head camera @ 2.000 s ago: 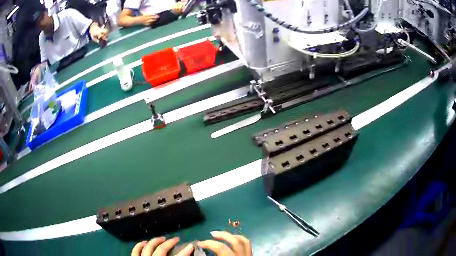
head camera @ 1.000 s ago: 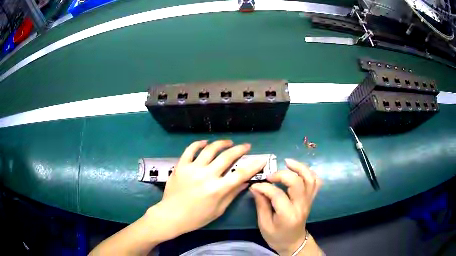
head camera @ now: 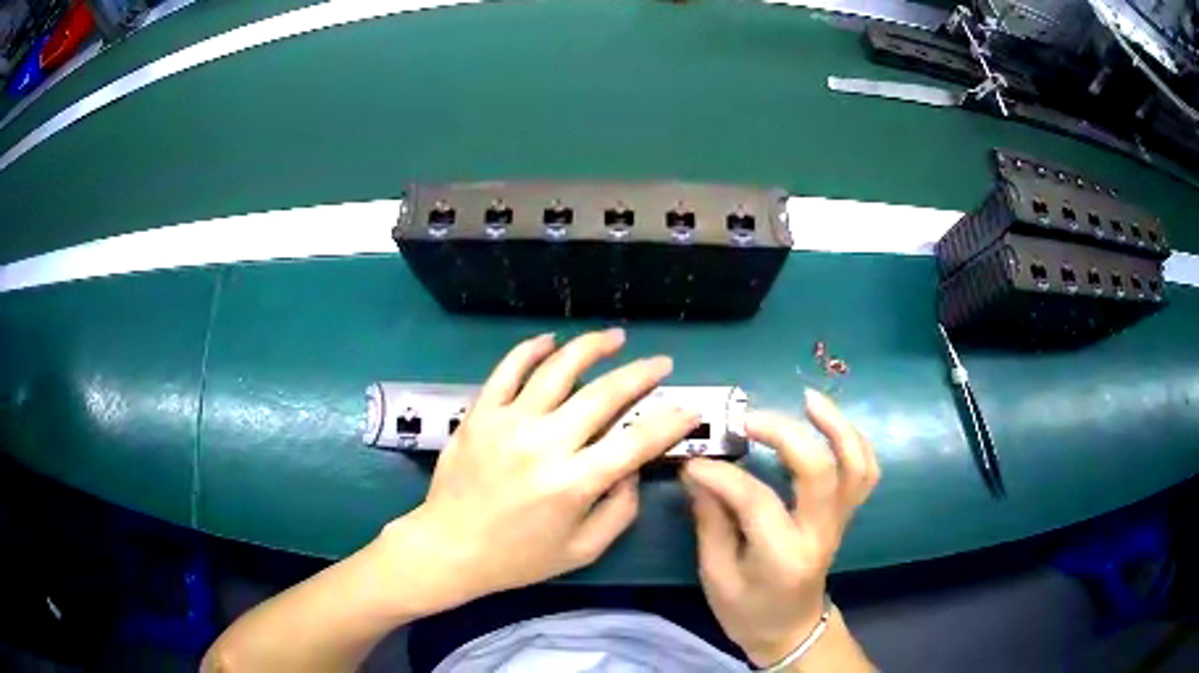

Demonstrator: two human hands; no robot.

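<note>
A six-opening strip housing (head camera: 395,418) lies on the green worktop in front of me, glaring silver-white, with its middle openings covered by my hand. My left hand (head camera: 533,454) lies over its middle with the fingers spread and holds it down. My right hand (head camera: 776,506) is at its right end, thumb and index finger at the edge beside the last opening. Whether a small part is between those fingertips cannot be seen. A dark stack of housings (head camera: 592,270) stands just beyond, six openings along its top.
Two more housing stacks (head camera: 1065,289) stand side by side at right. A thin pen-shaped tool (head camera: 972,410) lies in front of them. Loose copper bits (head camera: 830,359) lie right of the working piece. Metal guide arms (head camera: 894,91) and machine parts are at the upper right.
Since two seconds ago the view has turned down onto the work. In the last second, the hands stay on the housing; my right thumb and index finger have shifted slightly apart.
</note>
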